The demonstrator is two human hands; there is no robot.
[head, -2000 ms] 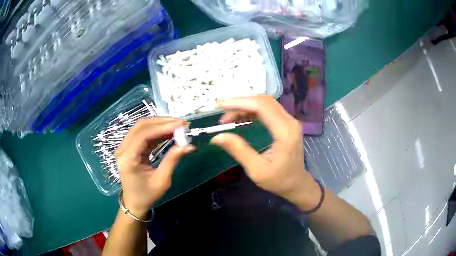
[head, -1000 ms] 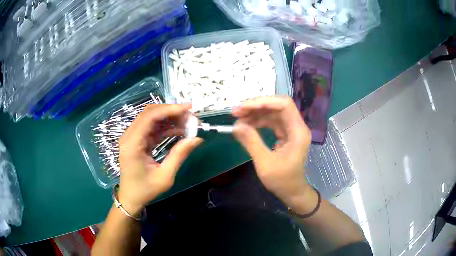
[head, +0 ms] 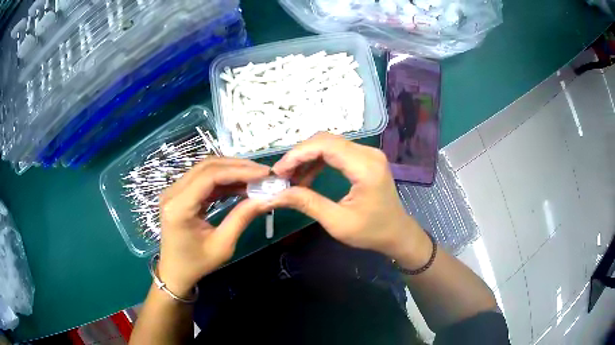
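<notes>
A joined piece [head: 268, 189] is held between both hands in front of the tubs. Its wide white cap faces up towards me and its white sleeve points down towards the bench's near edge. My left hand [head: 209, 215] pinches the cap's left side with thumb and fingers. My right hand [head: 350, 192] pinches its right side. The fingertips of both hands nearly meet at the cap and hide part of it. The larger tub [head: 377, 111] of white sleeves lies beyond the hands. The smaller tub [head: 111, 202] of metal-and-white stems is at left, partly behind my left hand.
Stacked blister trays [head: 128, 74] with blue edges stand at upper left. A bag of caps [head: 411, 23] lies at the top. A smartphone [head: 410, 118] lies right of the larger tub, above a ribbed clear tray [head: 442, 209]. Another clear bag [head: 13, 263] is at far left.
The piece has turned from lying sideways, sleeve to the right, to cap up with the sleeve pointing towards me. My right hand has moved left from the sleeve onto the cap.
</notes>
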